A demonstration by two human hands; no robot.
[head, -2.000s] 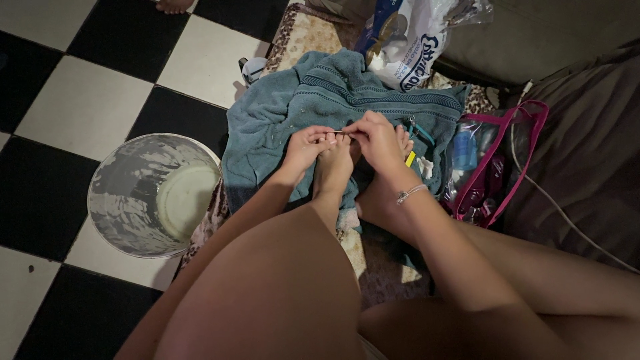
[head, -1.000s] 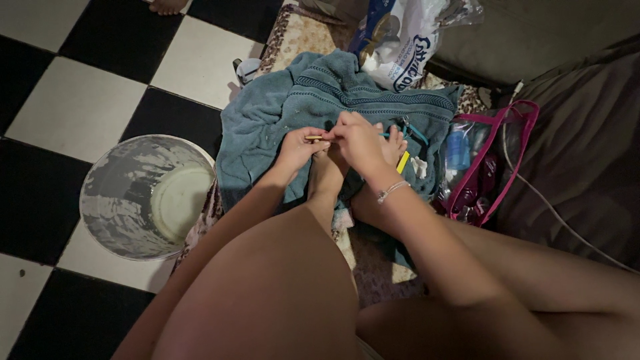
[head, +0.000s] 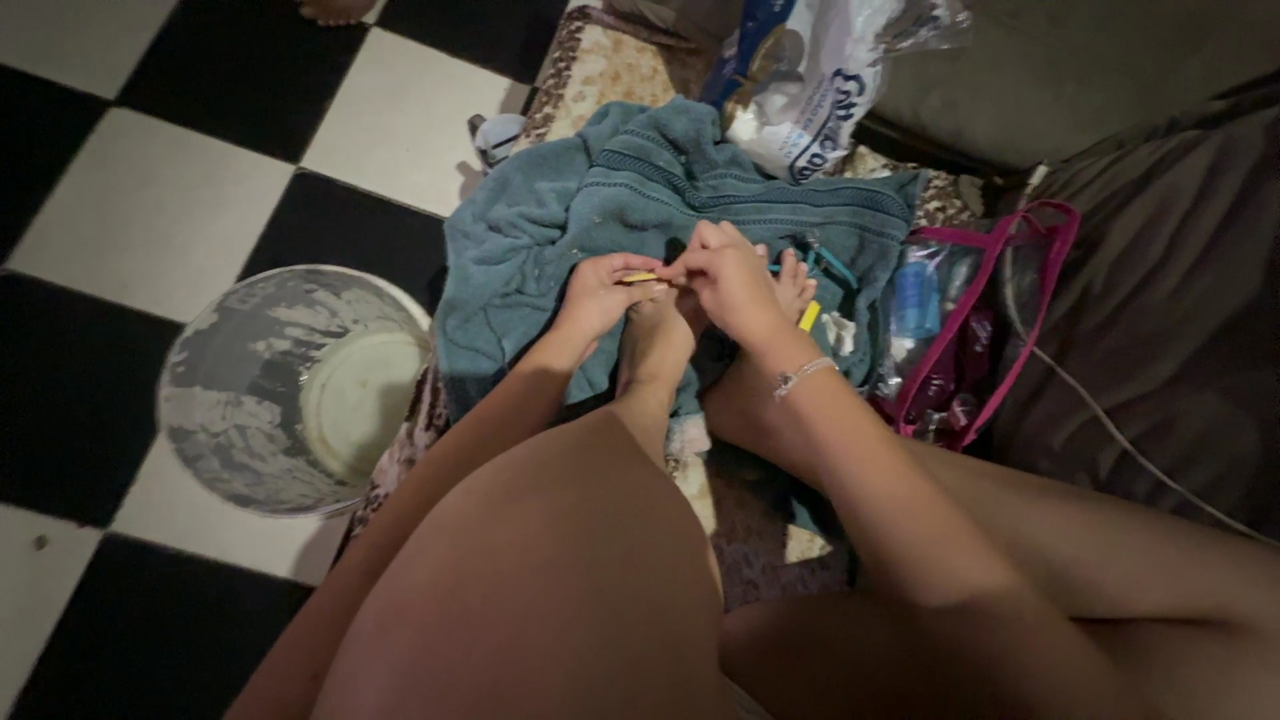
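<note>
Just above the toes of one bare foot (head: 655, 345), my left hand (head: 600, 295) pinches a small, thin yellow strip (head: 640, 277), perhaps a nail file. My right hand (head: 725, 275), with a silver bracelet (head: 806, 374) at the wrist, meets it from the right, fingertips together near the strip's end; whether they grip it is not clear. Both feet rest on a crumpled teal towel (head: 520, 230). By the other foot (head: 793, 285) lie a yellow object (head: 809, 316), white crumpled scraps (head: 840, 333) and teal-handled tools (head: 830, 262), partly hidden.
A grey-streaked bucket (head: 235, 400) stands at left on the black and white tiled floor (head: 160, 190). Beyond the towel lies a printed plastic bag (head: 820, 90) with white contents. A clear pouch with pink trim (head: 985, 340) and a cable (head: 1110, 430) are at right.
Two seconds ago a dark, thin thing showed between the fingertips; since one second ago a yellow strip shows in my left hand. Both hands stay close together over the foot.
</note>
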